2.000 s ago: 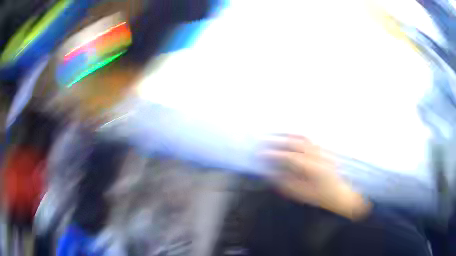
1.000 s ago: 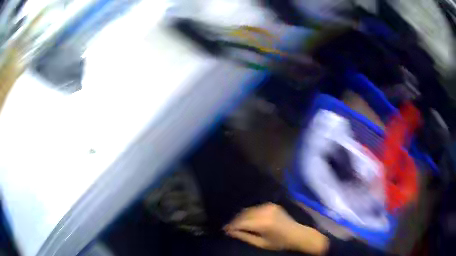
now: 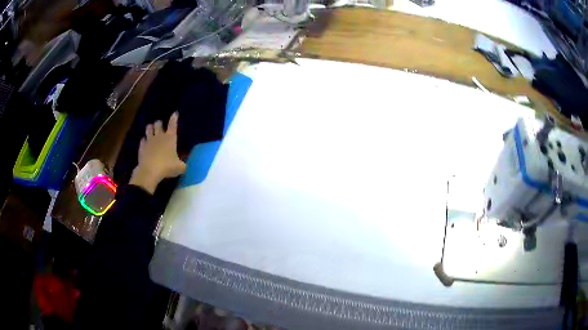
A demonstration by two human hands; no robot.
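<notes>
My left hand (image 3: 158, 155) is at the left with its fingers spread, resting on or just over the near part of the black cut panels (image 3: 193, 97). It holds nothing that I can see. The black panels lie flat beside the white table's left edge, next to a blue area (image 3: 205, 161). The white sewing machine (image 3: 535, 167) with a blue stripe stands at the right, its needle area lit. My right hand is not in view.
The white table (image 3: 335, 174) has a ruler tape (image 3: 290, 293) along its grey front edge. A small tan piece (image 3: 443, 274) sits at the bed plate's corner. A glowing device (image 3: 98, 193) and a blue-and-yellow-green bin (image 3: 42, 155) are at the left.
The view has swung from the blue basket at the right to the table's left side. My left hand now shows on the black panels. The hand seen low in the earlier view is gone.
</notes>
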